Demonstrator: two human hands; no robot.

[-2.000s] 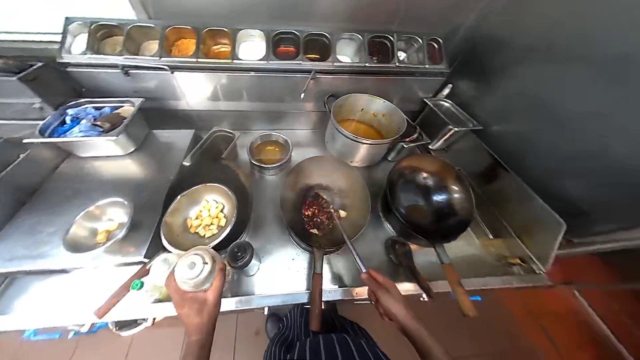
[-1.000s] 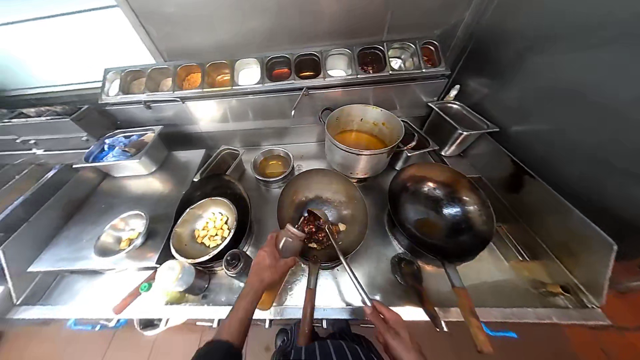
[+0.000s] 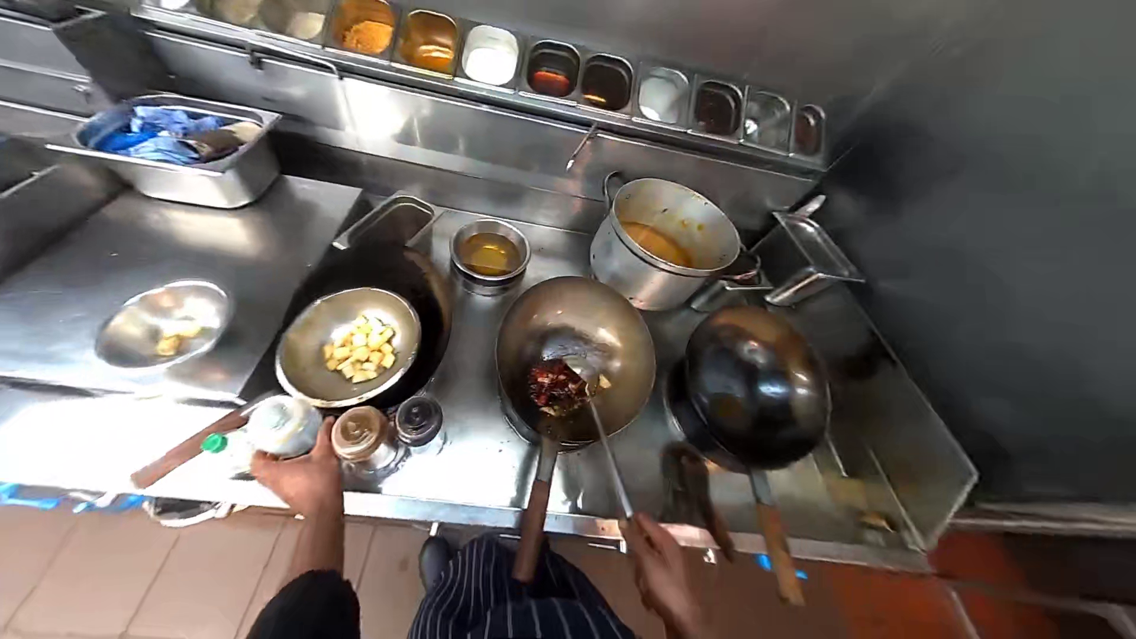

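Observation:
My left hand is around the side of a clear jar with a whitish lid, at the counter's front edge. Just right of it stand a brown-topped shaker jar and a dark-lidded jar. My right hand grips the handle of a metal ladle, whose bowl rests in the middle wok. Dark red dried chillies and a few pale bits lie beside the ladle bowl. The wok's wooden handle points toward my striped apron.
A bowl of pale cubes sits over a wok at left, near a small steel bowl. Behind are a bowl of yellow liquid, a stockpot and a row of seasoning tubs. A dark wok stands at right.
My left hand has moved left, from the middle wok, where it held a brown-topped jar, to the whitish-lidded jar. The brown-topped jar now stands on the counter. My right hand keeps the ladle.

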